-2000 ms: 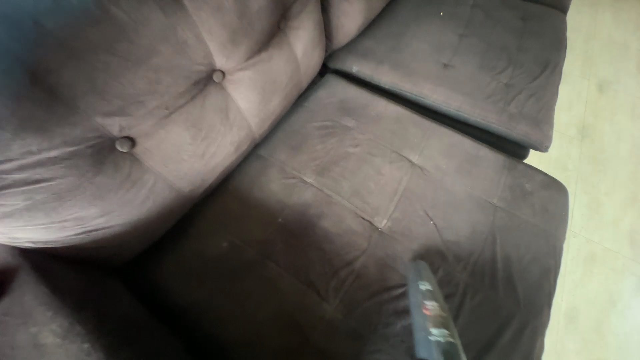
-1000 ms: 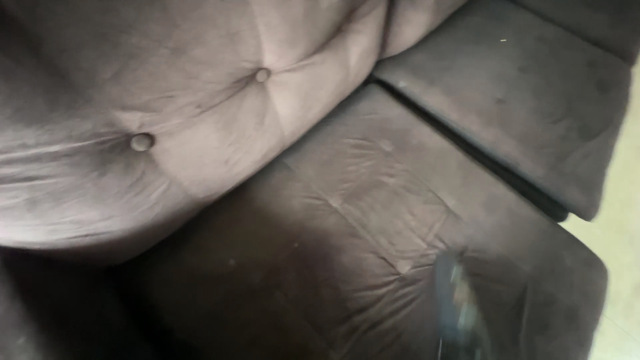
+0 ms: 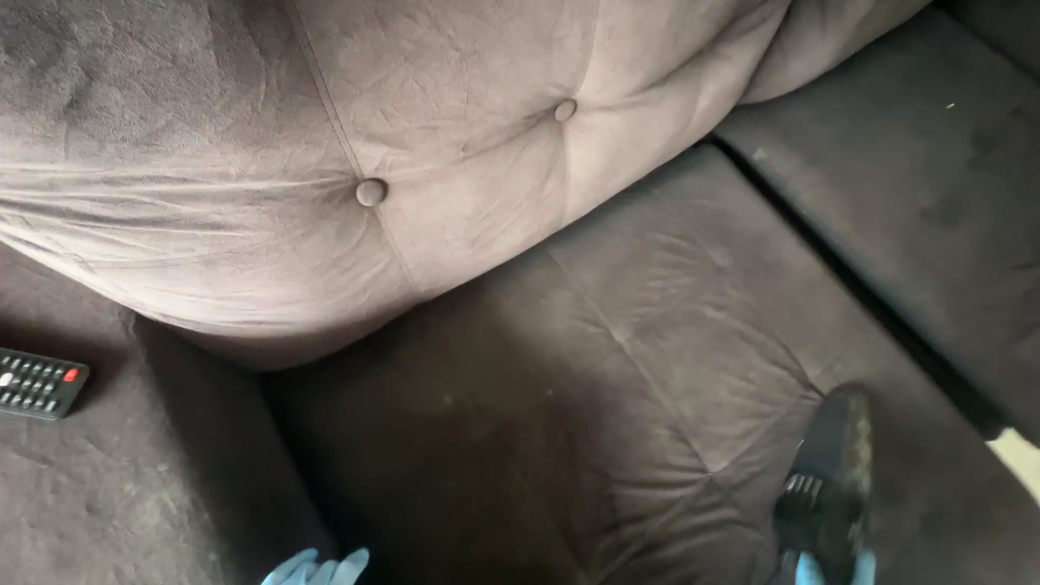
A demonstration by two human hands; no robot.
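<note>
My right hand [image 3: 835, 569], in a blue glove, shows only its fingertips at the bottom right edge. They grip a dark, elongated tool [image 3: 825, 487] with a rounded tip and pale ridges; blur hides its exact kind. The tool lies over the brown upholstered seat cushion [image 3: 691, 366] of a sofa; whether it presses on the fabric cannot be told. At the bottom edge, my left hand [image 3: 317, 569], also blue-gloved, holds nothing visible. Its fingers are slightly apart, near the inner side of the sofa's armrest [image 3: 106, 496].
A black remote control [image 3: 41, 383] with a red button rests on the armrest at the far left. The buttoned back cushion [image 3: 455, 162] rises behind the seat. A dark gap separates the seat from a neighbouring cushion [image 3: 910, 187]. Pale floor [image 3: 1016, 459] shows at the right edge.
The view has shifted left, and the armrest's remote control has come into sight. My left hand's fingers now show at the bottom. The dark tool remains over the same seat cushion.
</note>
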